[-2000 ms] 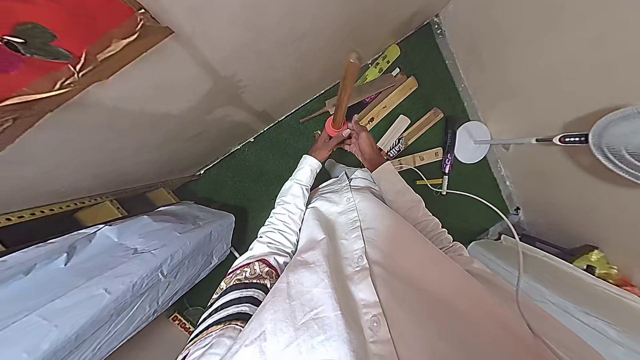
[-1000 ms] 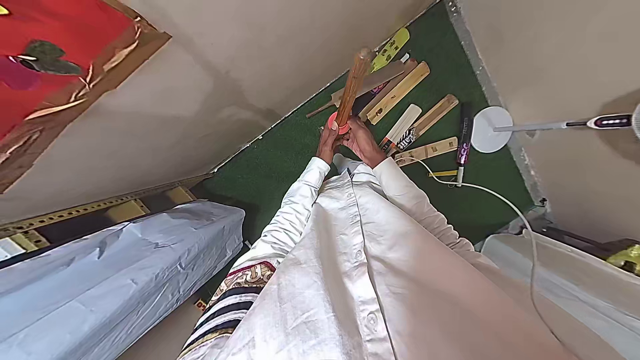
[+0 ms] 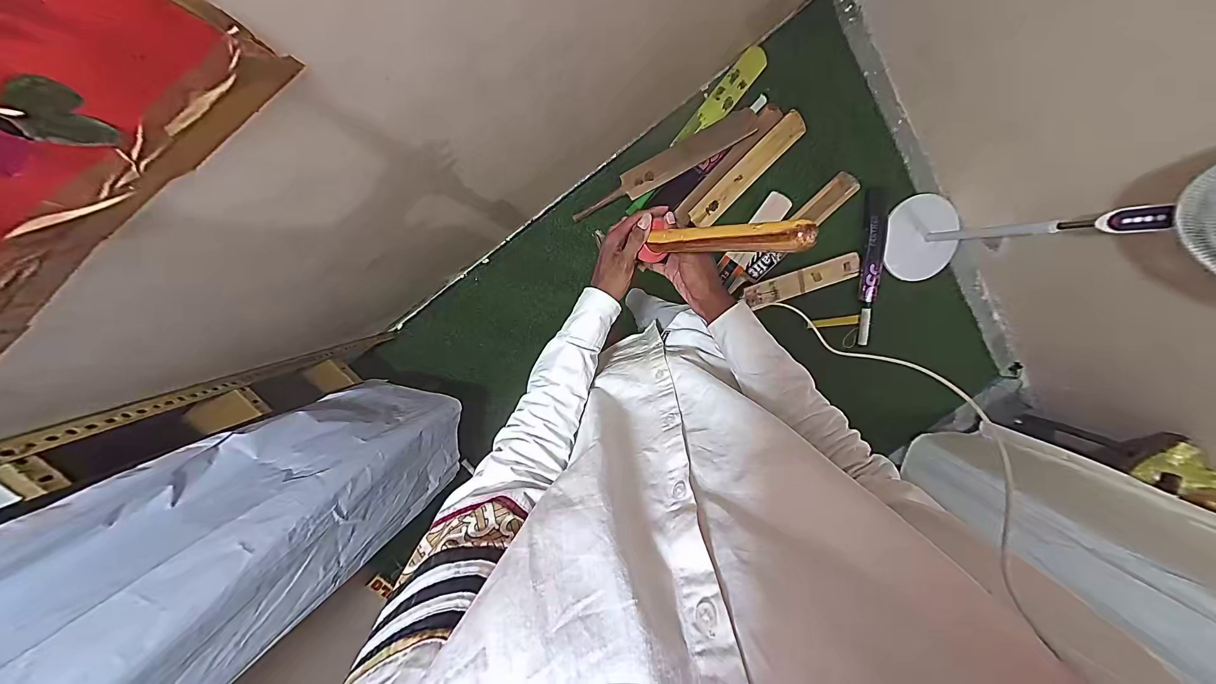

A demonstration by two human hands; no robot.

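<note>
A wooden cricket bat (image 3: 736,237), seen along its narrow edge, points right from my two hands. At its left end is a red-orange part (image 3: 655,241), where both hands meet; whether it is the grip or a separate thing I cannot tell. My left hand (image 3: 619,249) closes on this end from the left. From below and the right, my right hand (image 3: 692,274) holds the same end, its fingers partly hidden by the bat. Beyond them several cricket bats lie on the green carpet, among them a yellow-green one (image 3: 731,88), a pale wooden one (image 3: 747,169) and a dark one (image 3: 871,256).
A wall runs along the left of the green carpet (image 3: 532,309). At right stands a white fan (image 3: 921,237) on a round base, with a white cable (image 3: 902,364) curving past my right arm. A wrapped, pale-blue long object (image 3: 237,513) lies lower left, beside a perforated metal rail (image 3: 190,403).
The bat in my hands has swung from pointing up and away to pointing right. Both hands have stayed together at its red-orange end.
</note>
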